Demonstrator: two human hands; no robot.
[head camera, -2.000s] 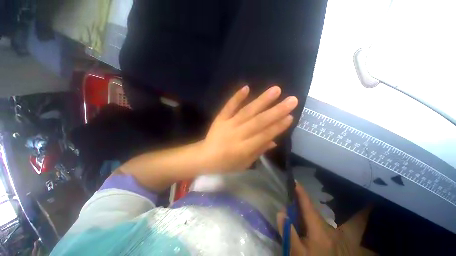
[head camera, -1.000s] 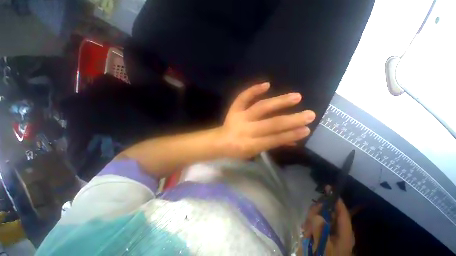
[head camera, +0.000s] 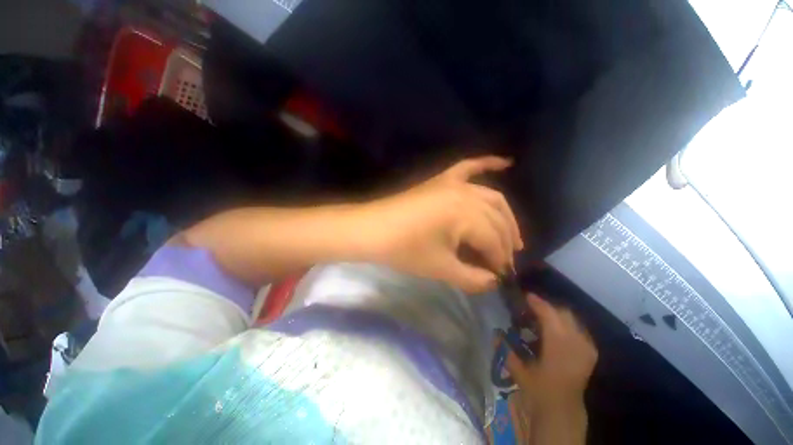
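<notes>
Black cloth (head camera: 417, 78) lies over the white table and hangs down over its front edge. My left hand (head camera: 461, 230) is on the lower part of the cloth, its fingers curled around the cloth's edge. My right hand (head camera: 556, 365) is just right of and below it, around the scissors (head camera: 502, 369), whose blue handle loops show beside the fingers. The blades are mostly hidden between the hands. A narrow dark piece shows between the two hands; I cannot tell whether it is blade or cloth.
The white table (head camera: 739, 182) has a grey front edge with a printed ruler (head camera: 669, 282). Two small dark triangles (head camera: 657, 320) are on that edge. A red basket (head camera: 135, 69) stands at the upper left. A white cable runs along the table at the right.
My left hand has gone from spread flat to curled at the cloth's edge. The scissors have moved left towards it, their blades no longer clearly visible. The cloth has shifted, its corner now further right.
</notes>
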